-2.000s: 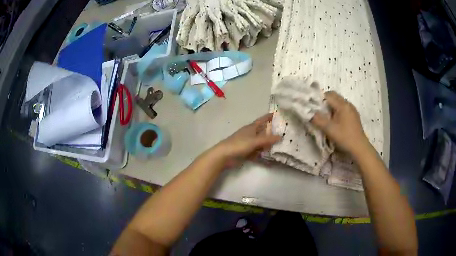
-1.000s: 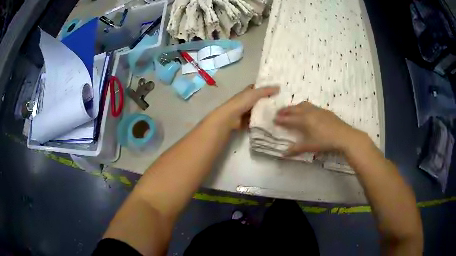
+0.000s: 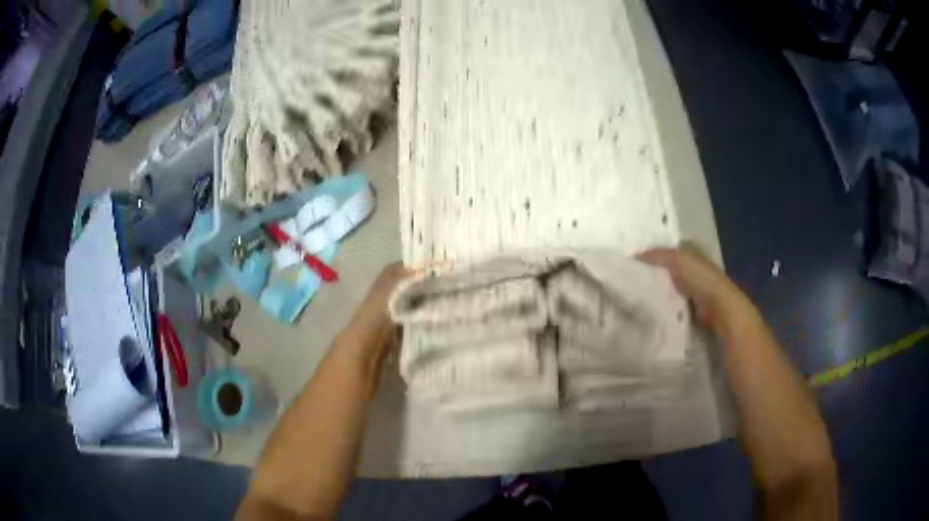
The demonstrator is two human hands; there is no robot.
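Stacked cream knit panels with dark flecks run down the table in front of me. Their near end is a thick layered bundle, blurred by motion, with a dark gap down its middle. My left hand grips the bundle's left side, fingers partly hidden behind it. My right hand grips its right side, fingers at the upper edge.
A bunched knit pile lies at upper left, beside a blue bundle. Left are a red pen, sticker strip, metal clip, label roll, red-handled scissors and tray with papers.
The view has shifted, so the knit sits more central. My hands have moved from close together at the stack's left part to its two sides. The near end now stands as a raised bundle between them.
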